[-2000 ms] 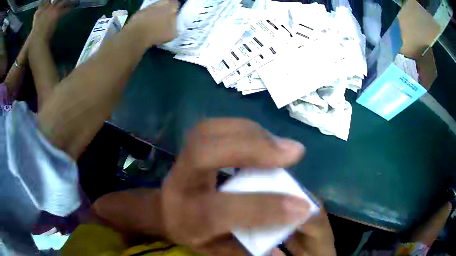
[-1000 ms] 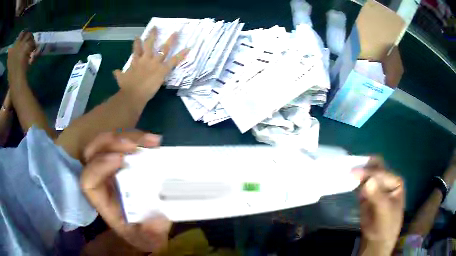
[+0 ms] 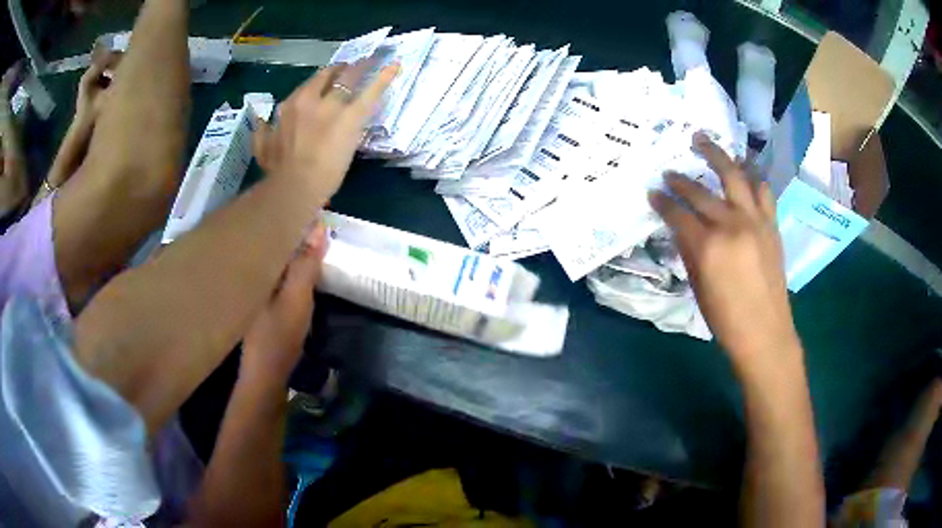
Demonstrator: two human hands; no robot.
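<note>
A long white carton with blue lettering and a green mark lies slanted at the table's near edge, its open end and flap to the right. My left hand grips its left end and is partly hidden behind a neighbour's forearm. My right hand is over the right part of the leaflet pile, fingers spread and apart. Whether its fingertips touch a sheet cannot be told. A crumpled white sheet lies below the pile, left of my right wrist.
A neighbour's hand is at the left end of the pile, the arm crossing over mine. Another carton lies left. A light-blue box with brown flaps and papers stands right. Two translucent whitish items are behind the pile.
The carton has moved from close in front of me down to the table edge, turned so its printed side shows. My right hand has let go of its open end and moved up to the pile.
</note>
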